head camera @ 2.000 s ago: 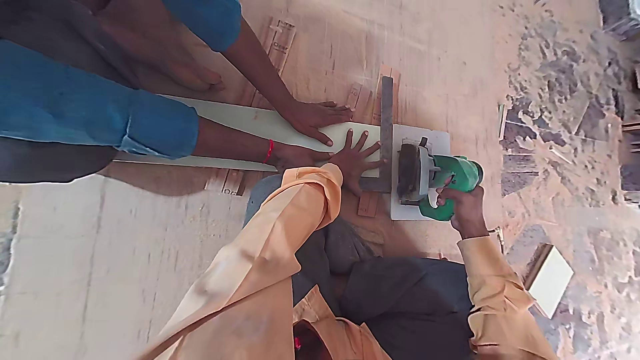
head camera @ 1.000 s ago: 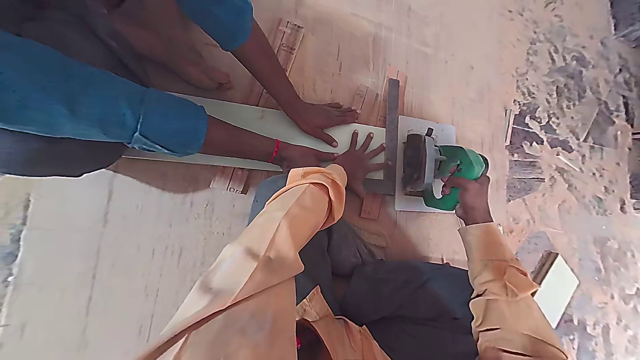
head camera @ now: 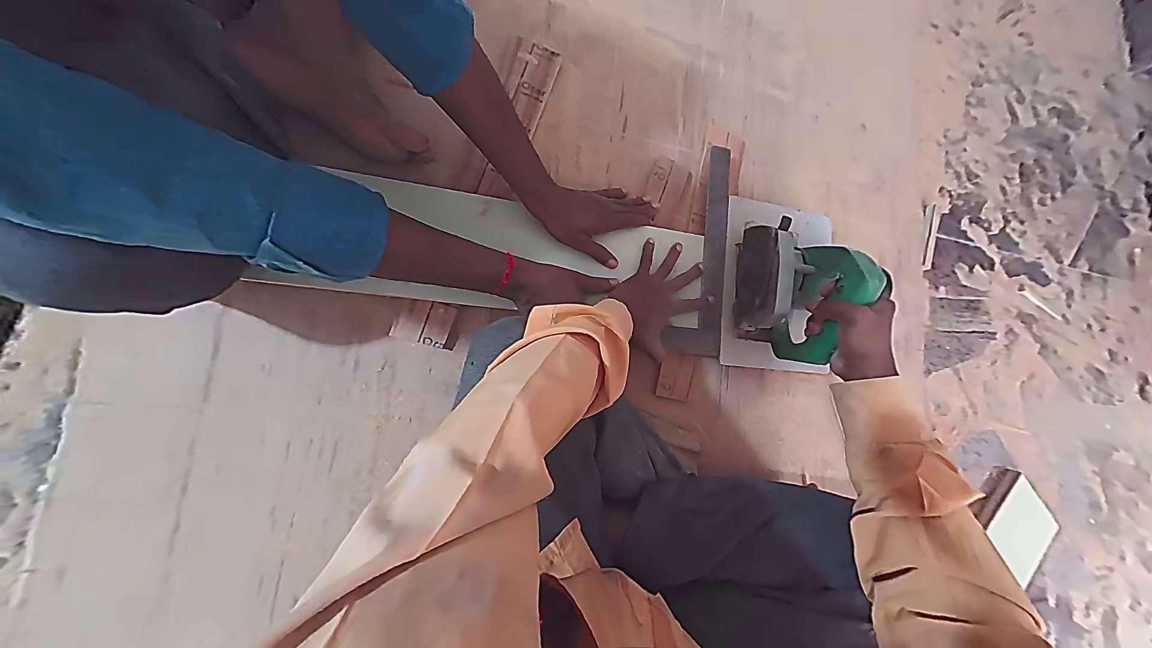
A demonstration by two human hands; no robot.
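Note:
My left hand lies flat with spread fingers on the right end of a long pale board, its fingertips near a dark metal square laid across the board. My right hand is closed round the handle of a green handheld circular saw. The saw's light base plate stands just right of the square's long arm. Whether the blade turns, and where it meets the board, cannot be seen. A co-worker's two hands press on the board, left of my left hand.
Printed wood strips lie under and beside the board on a large plywood sheet. The co-worker's bare foot is at the upper left. Debris-strewn ground is on the right, with a pale offcut near my right sleeve.
My right hand and the saw have moved a little toward my body along the square. My left hand and the co-worker's hands stay on the board.

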